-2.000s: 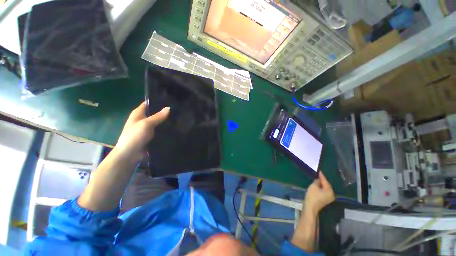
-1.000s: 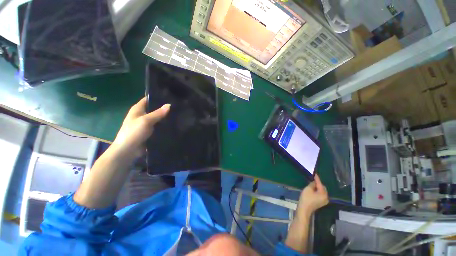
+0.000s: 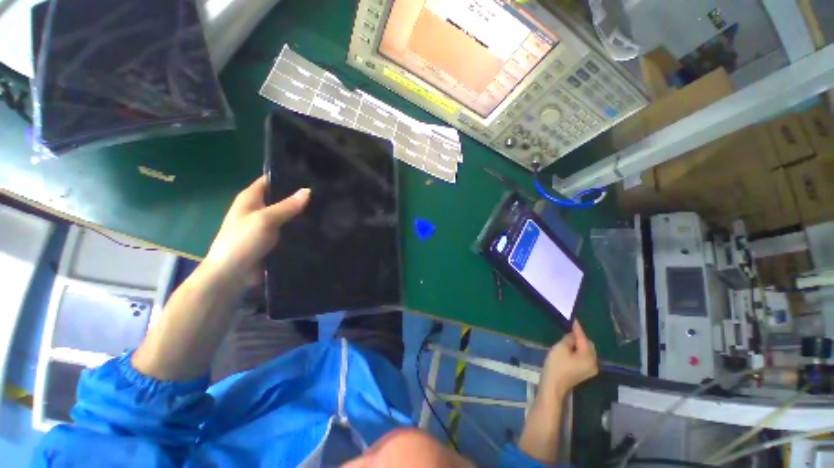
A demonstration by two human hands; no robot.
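A large dark tablet or screen panel (image 3: 343, 219), unlit, is in my left hand (image 3: 251, 228). The thumb lies on its face at the left edge and the fingers are hidden beneath. A lit tablet (image 3: 547, 274) with a white screen and a blue box lies tilted at the right of the bench. My right hand (image 3: 569, 359) grips its lower corner at the bench's front edge, fingertips together. A clear sleeve (image 3: 497, 224) shows at the lit tablet's upper left end.
An oscilloscope (image 3: 494, 64) stands at the back, with a label sheet (image 3: 366, 119) before it. A blue pick (image 3: 423, 228) lies mid-bench. Bagged panels (image 3: 128, 78) lie at left. A blue cable (image 3: 567, 196) loops by the metal post. A clear sleeve (image 3: 617, 283) lies at the right edge.
The lit tablet and my right hand have shifted slightly left and down in the view. My left hand and the dark panel have hardly moved.
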